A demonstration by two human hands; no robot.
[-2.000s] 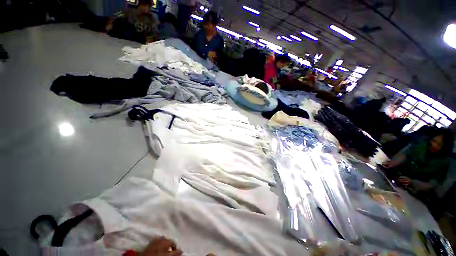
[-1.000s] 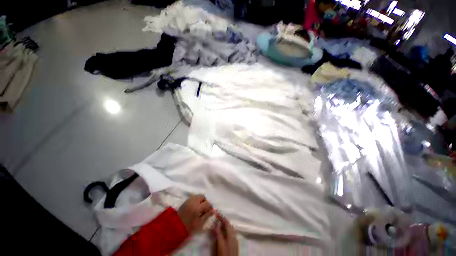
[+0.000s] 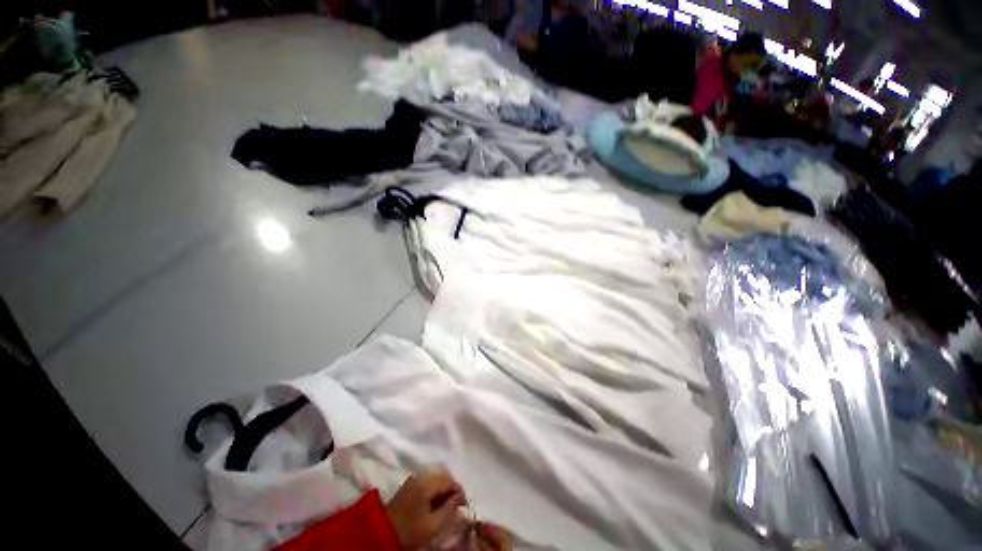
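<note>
A white shirt lies nearest me, its collar at the left around a black hanger whose hook sticks out leftward. My left hand, in a red sleeve, is at the shirt's front below the collar, its fingers closed on the cloth. My right hand is close beside it, mostly cut off by the bottom edge; its fingertips meet the same bit of shirt front. The small detail between the fingers is blurred.
Beyond lies a stack of white shirts with black hooks. Clear shiny bags with a dark stick are at right. Grey garments, a black garment, a light-blue ring and beige garments lie farther off.
The view has tilted down and shifted left since the oldest frame, bringing both hands and the beige garments into view. Since one second ago, the hands sit slightly lower, still together at the shirt front.
</note>
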